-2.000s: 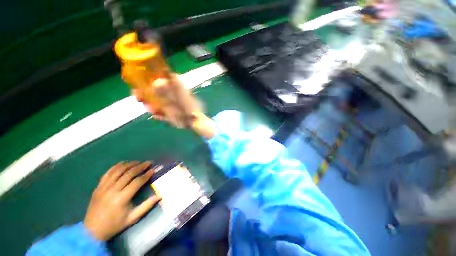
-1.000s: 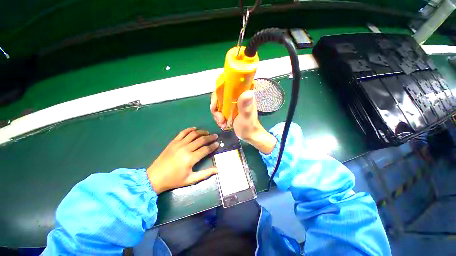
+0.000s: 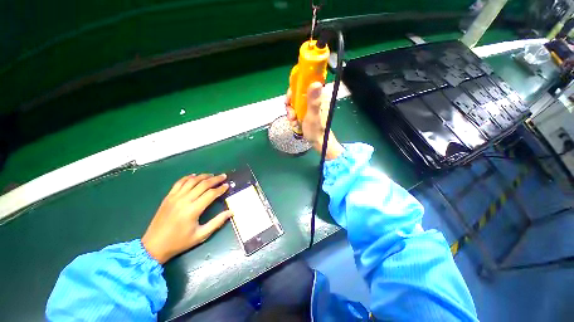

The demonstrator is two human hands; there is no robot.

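Observation:
The phone unit (image 3: 253, 212), black with a white block in its middle, lies flat on the green bench. My left hand (image 3: 187, 215) lies at its left side, with fingertips on its upper left edge and the thumb at the white block. My right hand (image 3: 313, 119) grips the yellow-orange electric screwdriver (image 3: 309, 72), which is upright. The screwdriver's lower end is over the round, speckled screw dish (image 3: 288, 136); whether the tip touches the screws is too small to tell. The right hand partly hides the dish.
Stacked black blister trays (image 3: 437, 104) lie to the right of the dish. The black screwdriver cable (image 3: 328, 126) hangs down past my right wrist to the bench. A white edge rail (image 3: 189, 132) runs beyond the bench, with the green conveyor belt (image 3: 135, 113) behind it.
Since one second ago, the screwdriver has moved from above the phone's top end to over the screw dish, still in my right hand. My left hand stays at the phone. The camera view has shifted.

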